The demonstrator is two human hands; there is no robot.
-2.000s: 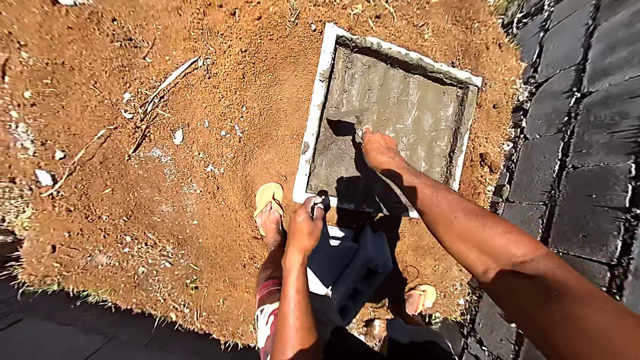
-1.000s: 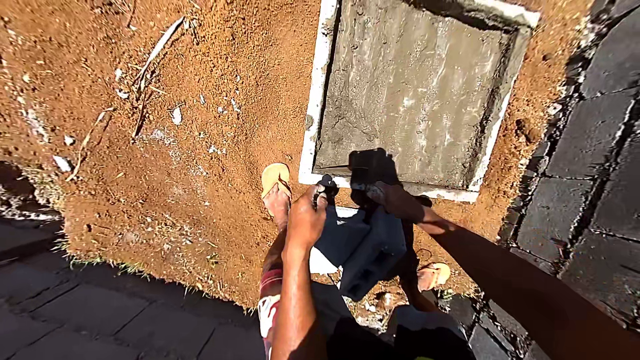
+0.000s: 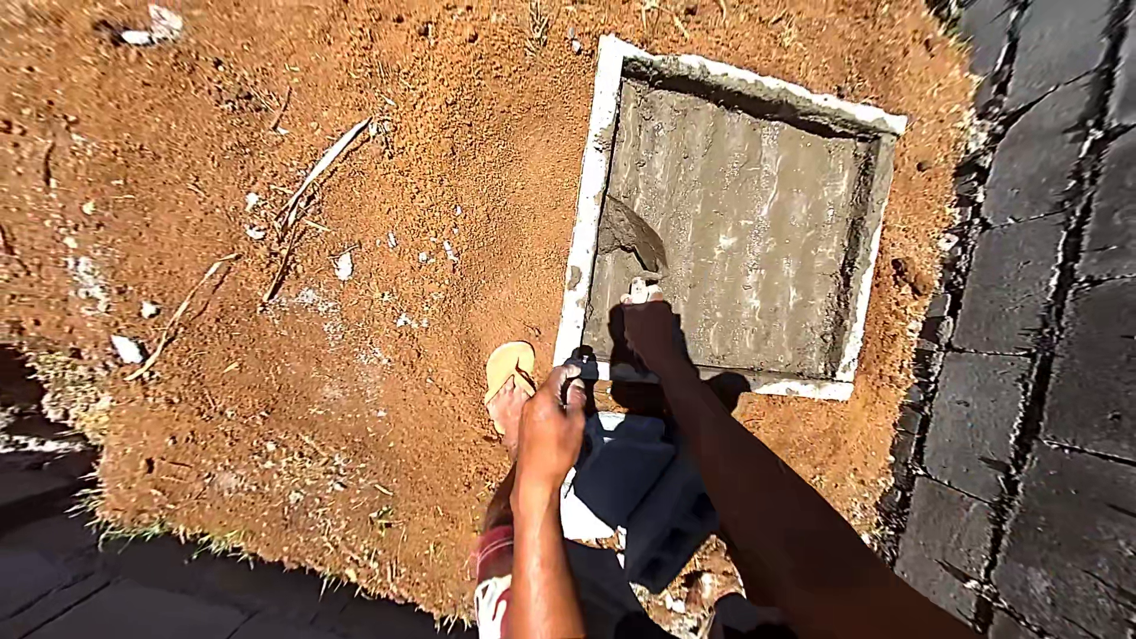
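A square concrete frame (image 3: 587, 200) with whitish edges lies on the soil, its inside filled with wet grey mortar (image 3: 745, 231). My right hand (image 3: 652, 324) grips the light-coloured handle of a trowel (image 3: 635, 232), whose mortar-smeared blade lies over the left part of the mortar. Just outside the frame's lower left corner, my left hand (image 3: 555, 422) is closed around a small dark object (image 3: 581, 362) that I cannot identify. Shade covers my right hand and part of the frame's near edge.
My sandalled foot (image 3: 509, 377) stands left of the frame's near corner. Dark fabric or a block (image 3: 621, 479), unclear which, lies between my legs. Orange soil (image 3: 399, 222) carries dry sticks (image 3: 324, 169) and pale stones. Dark paving blocks (image 3: 1003, 293) border the soil at right.
My right hand has moved from the frame's near edge up over the left part of the mortar. My left hand stays near the lower left corner. The view has shifted.
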